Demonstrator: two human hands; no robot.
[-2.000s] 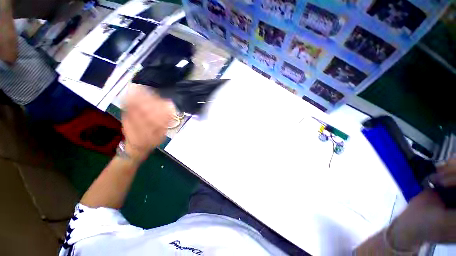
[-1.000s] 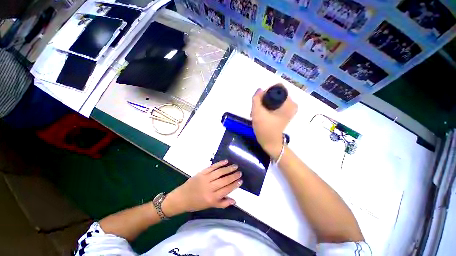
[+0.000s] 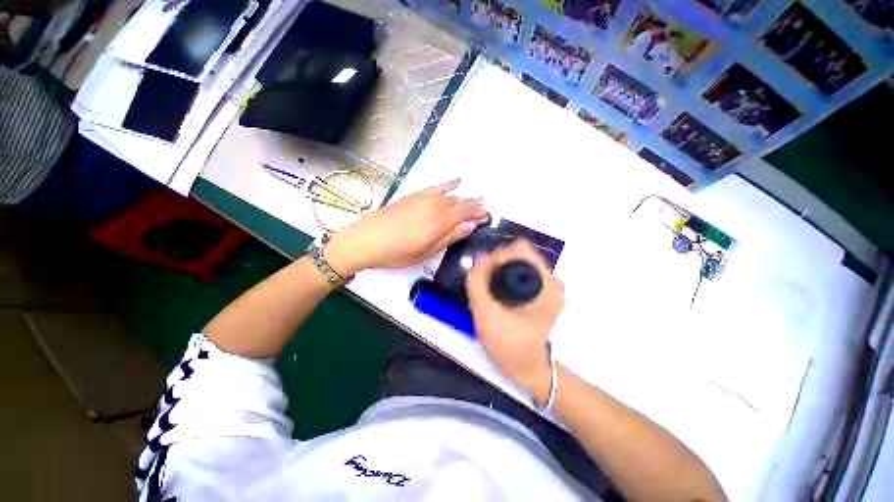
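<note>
The glossy black panel point(image 3: 540, 236) lies on the white sheeting, partly hidden under my hands. My right hand point(image 3: 515, 312) is closed round the black handle of the hand roller, whose blue cylinder point(image 3: 446, 308) lies at the panel's near edge. My left hand point(image 3: 417, 227) rests palm down, its fingertips at the panel's far left edge. The green circuit board point(image 3: 710, 232) with lead wires and small round parts lies to the right on the white sheeting.
Gold-handled scissors point(image 3: 334, 194) lie left of the sheeting. A black panel stock point(image 3: 319, 88) lies behind them, with neighbouring panels point(image 3: 161, 103) farther left. A printed photo sheet point(image 3: 676, 74) stands at the back. A person's striped sleeve point(image 3: 31, 137) shows at far left.
The roller has moved from the panel's far edge to its near edge in my right hand. My left hand has moved from the near edge to the far left edge.
</note>
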